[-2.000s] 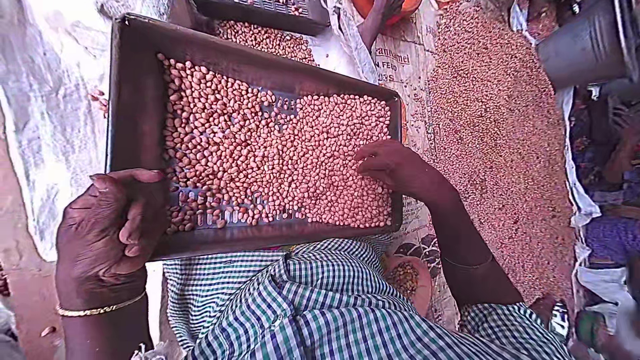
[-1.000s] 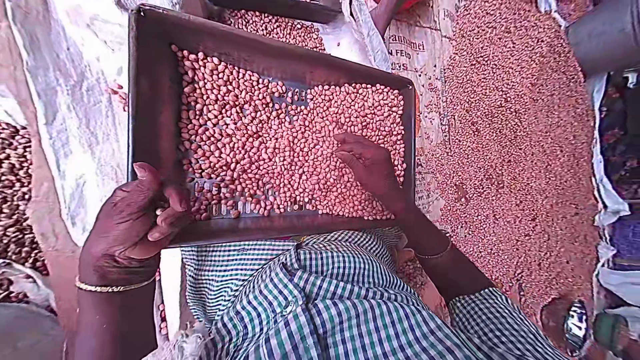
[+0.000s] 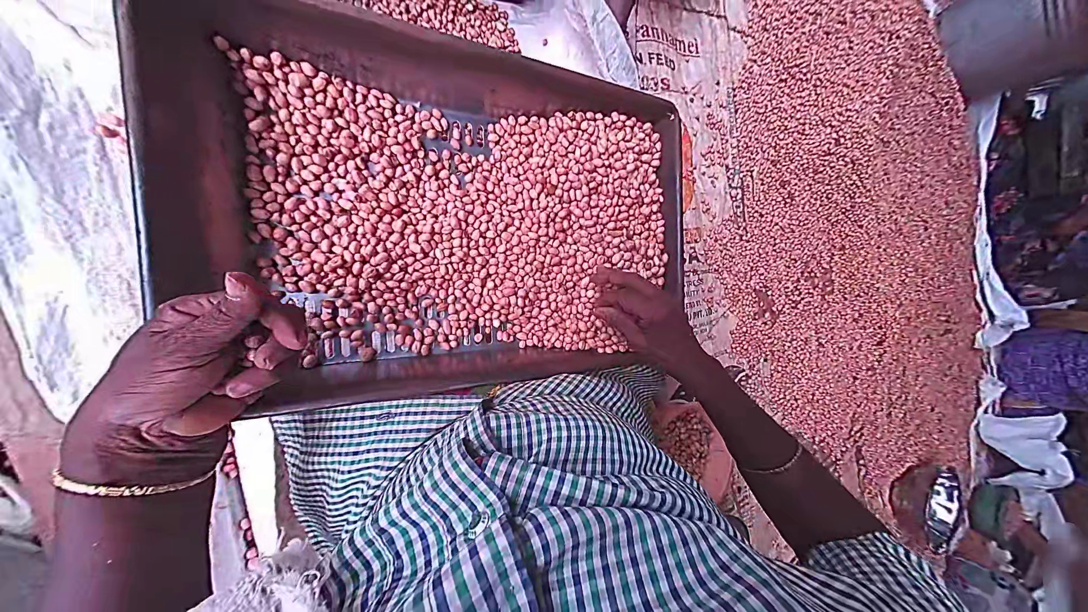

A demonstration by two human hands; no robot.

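Observation:
A dark rectangular sieve tray [image 3: 425,51] with a slotted bottom lies across my lap, tilted a little. Pinkish shelled peanuts [image 3: 544,221] cover most of its floor, packed closely on the right and looser on the left. At the lower left corner, my left hand [image 3: 204,357] is curled over the rim, with a few peanuts by its fingers; whether it grips them cannot be told. My right hand [image 3: 642,319] rests at the lower right of the tray, its bent fingertips touching the peanuts. Slots show through along the near edge and near the top middle.
A broad spread of peanuts [image 3: 858,238] lies on printed sacking [image 3: 710,170] to the right. A grey bucket [image 3: 994,42] stands at the upper right. Beneath my right forearm is a pinkish bowl [image 3: 722,467] with peanuts. White sheeting [image 3: 59,187] covers ground at the left.
My right hand has moved down over the peanuts, towards the tray's lower right corner. My left hand stays at the lower left corner of the tray.

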